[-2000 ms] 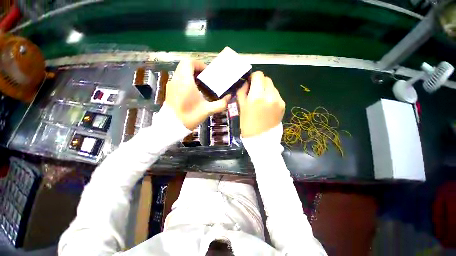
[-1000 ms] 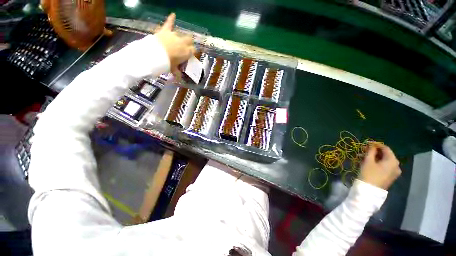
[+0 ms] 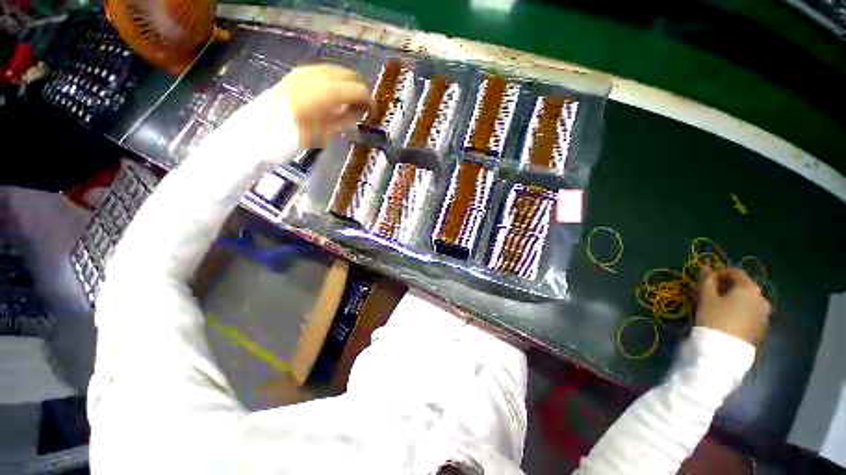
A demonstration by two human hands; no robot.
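Note:
A clear blister tray (image 3: pixel 419 243) holds two rows of module stacks on edge, with white stripes and brown strips. My left hand (image 3: pixel 326 104) is at the left end of the back row, its fingertips beside or touching the leftmost back stack (image 3: pixel 391 97); its grip is unclear. Yellow rubber bands (image 3: pixel 666 293) lie tangled right of the tray. My right hand (image 3: pixel 733 301) has its bent fingertips in the right part of the pile; whether they hold a band cannot be told. Thin yellow bands cross the right front stack (image 3: pixel 523 230).
A single band (image 3: pixel 605 246) lies between tray and pile. A flatter tray with a black-framed unit (image 3: pixel 273 187) lies left, partly under my left arm. An orange fan (image 3: pixel 165 28) stands far left. A white box (image 3: pixel 824 376) is cut off at the right edge. A green conveyor (image 3: pixel 594 37) runs behind.
The module stack went from both hands to my left hand, and now stands in the back-left pocket. My right hand moved right to the rubber bands and stays there. The view shifted left.

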